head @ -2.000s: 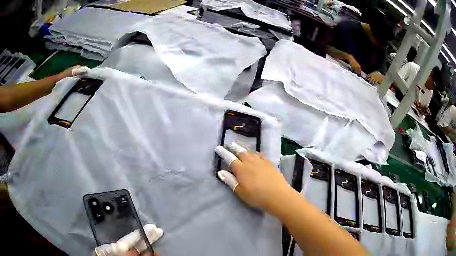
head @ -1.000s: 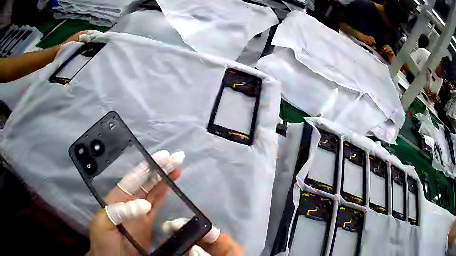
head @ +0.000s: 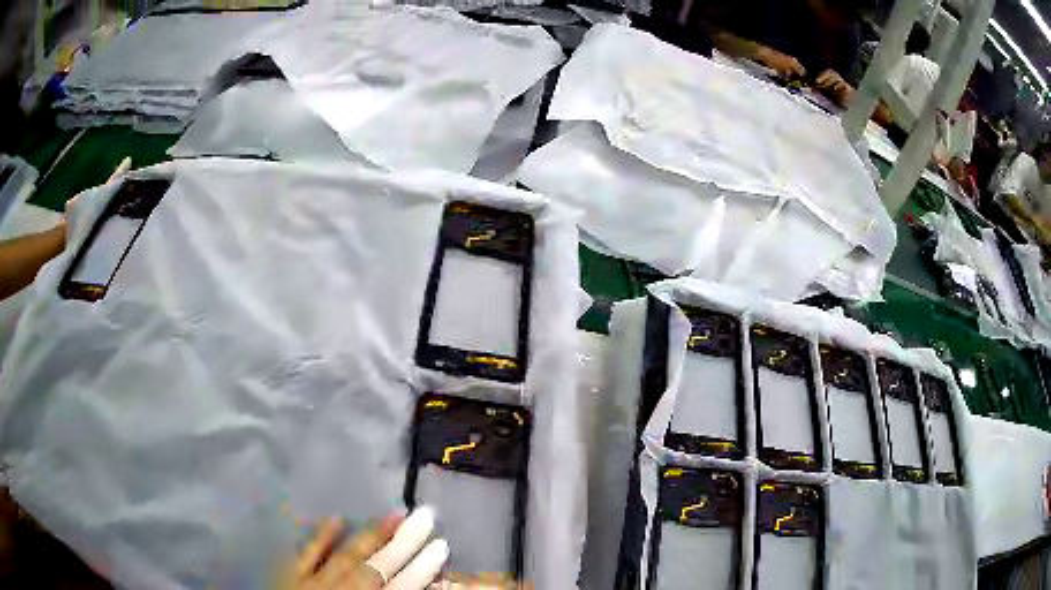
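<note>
A black phone frame [head: 470, 436], inner face up with yellow-orange marks, lies on the white cloth liner [head: 265, 334], cut off by the bottom edge. My left hand [head: 375, 556], partly blurred, has white-cotted fingertips at this frame's left side; its grip is unclear. A strip of skin [head: 478, 583] at the bottom edge seems to be my right hand, mostly out of the picture. A second frame [head: 476, 240] lies directly above the first. Another frame [head: 136, 199] lies at the liner's far left corner.
Another person's arm [head: 25, 261] reaches in at the left edge. A lined tray at the right holds several frames [head: 784, 352] in two rows. White-draped stacks [head: 715, 138] stand behind. Pale metal posts [head: 939, 110] rise at the back right, with people beyond. Green matting [head: 605, 277] shows between trays.
The frame in my hands has turned from outer face to inner face up and now lies on the liner below the second frame. My hands have moved down, largely out of view.
</note>
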